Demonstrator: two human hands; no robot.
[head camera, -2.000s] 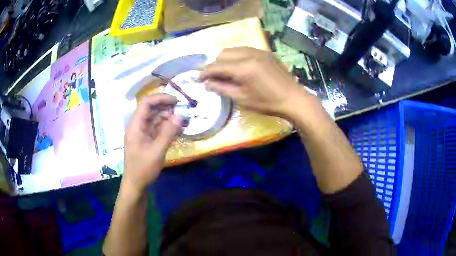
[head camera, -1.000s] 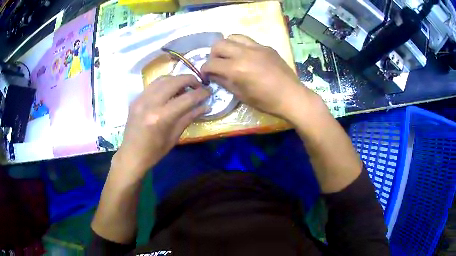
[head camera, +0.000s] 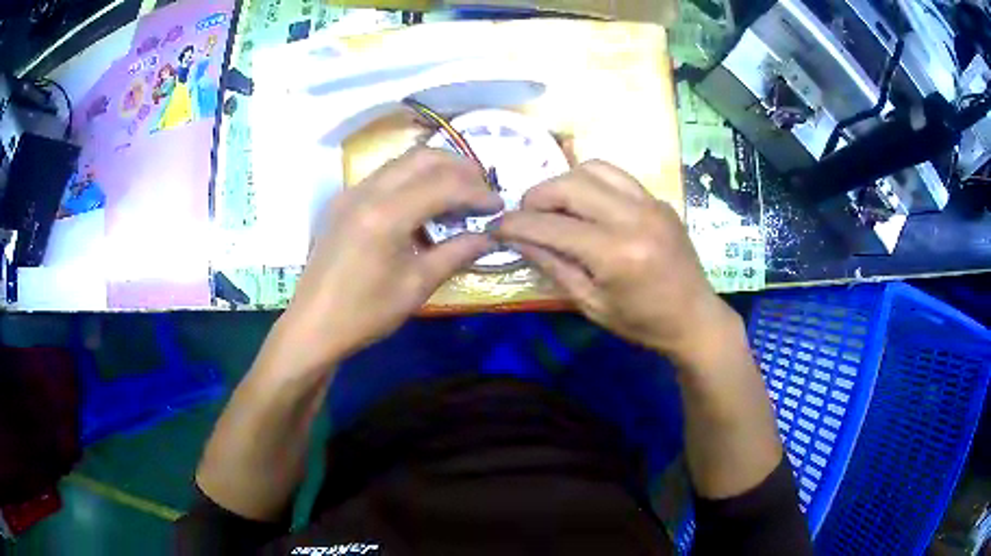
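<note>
A round white housing (head camera: 519, 152) lies on the yellow foam pad (head camera: 625, 81), joined to a pale curved arm piece at its upper left. Red, yellow and dark lead wires (head camera: 462, 139) arch from the upper left to the housing's centre. My left hand (head camera: 397, 239) and my right hand (head camera: 614, 244) are bare and meet over the housing's near part. Their fingertips are pinched together near the wire end. Whatever is between them is too small and hidden to tell.
A black electric screwdriver (head camera: 869, 150) lies by grey metal fixtures (head camera: 777, 81) at the right. A blue crate (head camera: 815, 369) stands below the bench edge at the right. A pink cartoon mat (head camera: 163, 163) and green printed paper (head camera: 261, 217) cover the bench at the left.
The view has shifted. Both hands have come together over the near part of the housing; earlier the fingers were apart on either side of the wires. The yellow screw bin has left the view.
</note>
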